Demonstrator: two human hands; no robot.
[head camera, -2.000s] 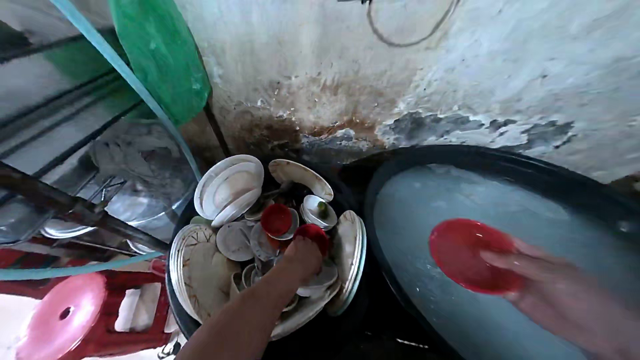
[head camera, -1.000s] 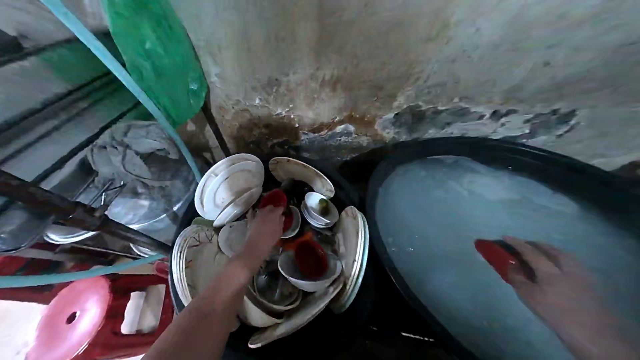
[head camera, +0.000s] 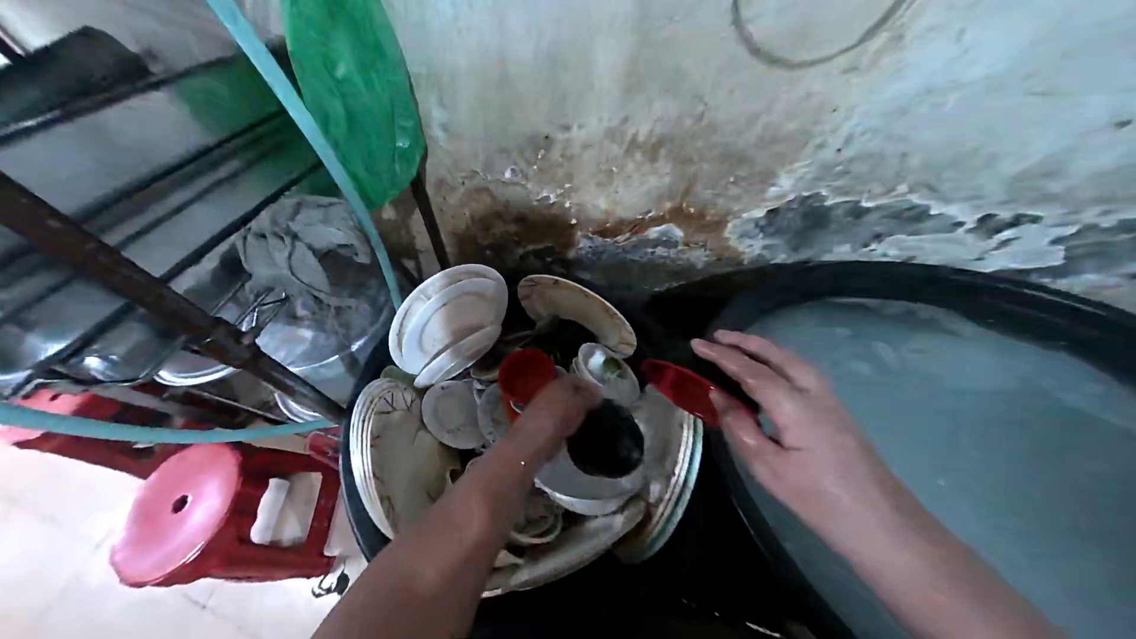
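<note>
My left hand (head camera: 568, 404) reaches into a dark tub of stacked used dishes. Its fingers are at the rim of a black bowl (head camera: 606, 439), though their grip is partly hidden. A red cup (head camera: 526, 373) stands just left of those fingers, and a small white bowl (head camera: 608, 371) with food scraps lies behind. My right hand (head camera: 781, 413) holds a red dish (head camera: 682, 390), tilted, between thumb and fingers at the gap between the two tubs. White plates (head camera: 451, 324) lean at the back of the dish tub, others (head camera: 390, 453) along its left side.
A large black tub (head camera: 896, 275) of cloudy water stands at the right against a peeling wall (head camera: 674, 133). To the left are a metal rack (head camera: 133, 284) with pots, a pale blue hose (head camera: 293, 98), a green plastic bag (head camera: 355, 98) and a red plastic stool (head camera: 177, 515).
My right hand has moved left from over the cloudy water to the tub's near-left edge with the red dish. My left hand has moved from the red cup at the back toward the black bowl.
</note>
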